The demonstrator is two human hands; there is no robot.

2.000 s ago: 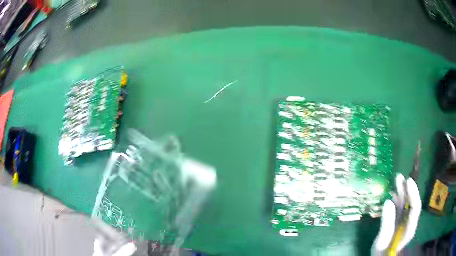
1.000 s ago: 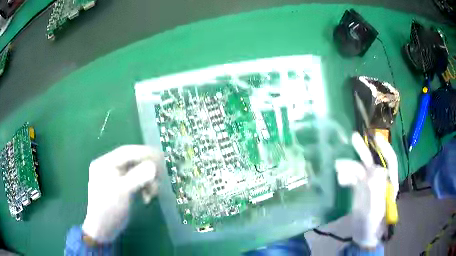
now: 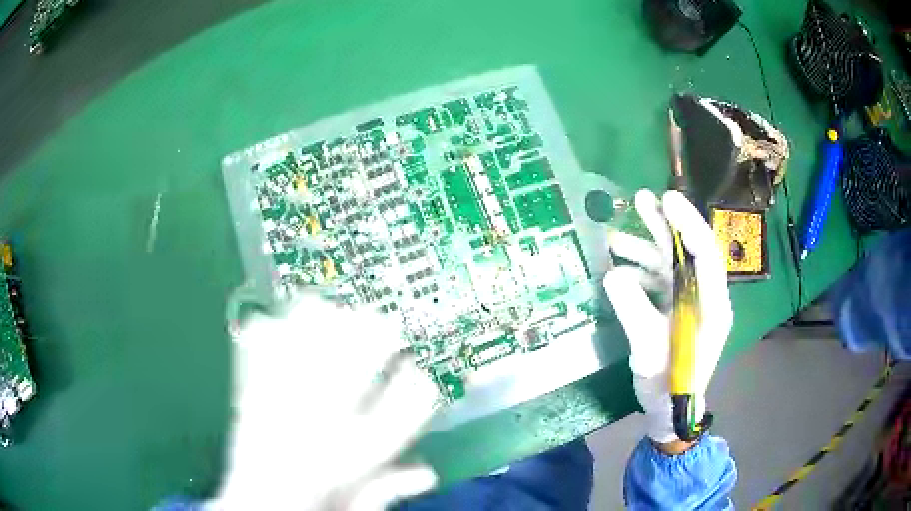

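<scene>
The pale translucent template [image 3: 559,130] lies over the green circuit board [image 3: 445,215], whose parts show through its cut-outs. My left hand [image 3: 320,399], in a white glove and blurred, is over the template's near left edge; whether it holds anything cannot be told. My right hand [image 3: 664,309], also gloved, holds the soldering iron [image 3: 684,329] by its yellow handle, beside the template's right ring tab [image 3: 599,205]. The iron's dark tip points away from me, left of the stand.
The iron stand [image 3: 739,150] with its yellow sponge [image 3: 740,240] is at right. Behind it is a black box-shaped unit [image 3: 691,22]. Black fans [image 3: 837,58] and a blue-handled tool [image 3: 822,195] lie further right. Another board [image 3: 14,339] is at the left edge. A thin strand [image 3: 154,222] lies on the mat.
The template was carried over from the left and now lies over the board. My left hand has moved from beside it onto its near part. My right hand still holds the iron.
</scene>
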